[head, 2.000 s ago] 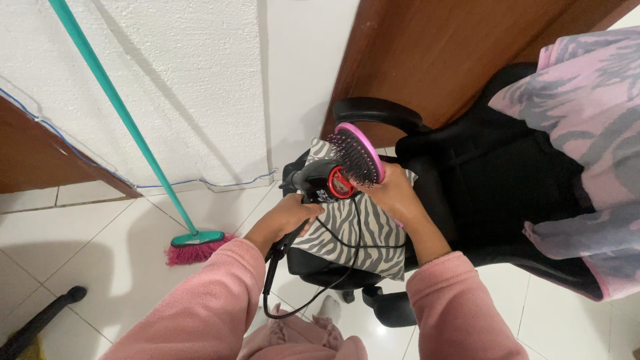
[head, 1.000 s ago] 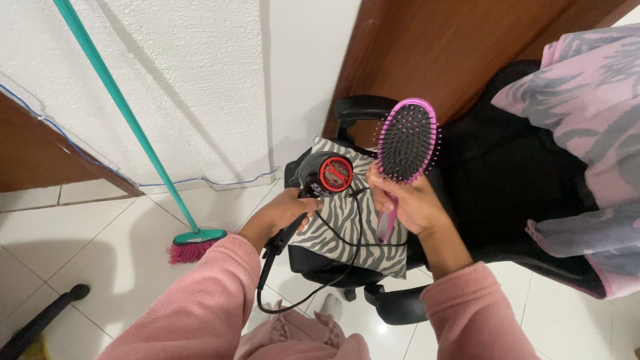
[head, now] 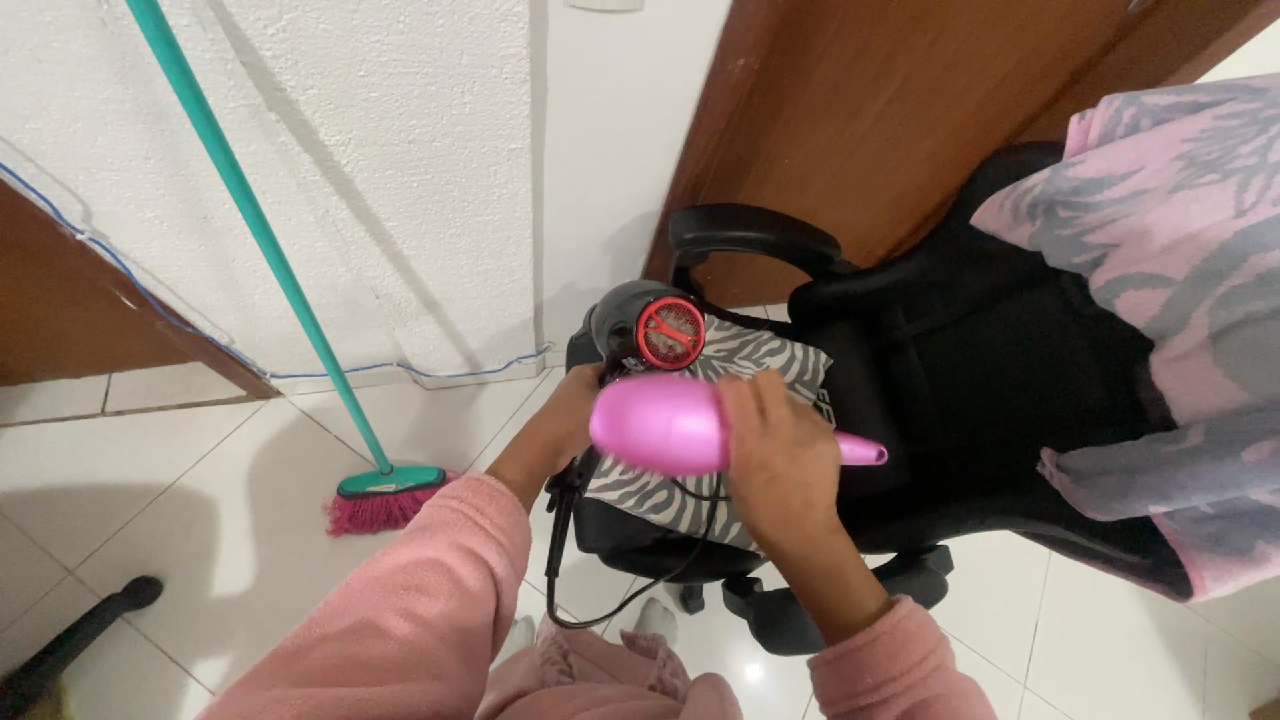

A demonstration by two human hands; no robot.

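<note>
My left hand is closed around the handle of a black hair dryer, whose round end with a red ring and mesh faces up toward me. Its black cord loops down below that hand. In my right hand is a pink paddle hairbrush, its smooth back upward and its handle end pointing right; the bristles are mostly hidden beneath. The brush head is just in front of the dryer's handle and partly covers my left fingers. Under both lies a zebra-patterned cloth on the chair seat.
A black office chair with armrests stands at the right, a pink and grey patterned blanket draped over its back. At left a green broom leans on the white wall, near a blue cable. Brown doors are behind.
My right hand has turned the hairbrush from upright with bristles showing to sideways with its pink back showing, and brought it left in front of the dryer's handle. The left hand keeps the dryer.
</note>
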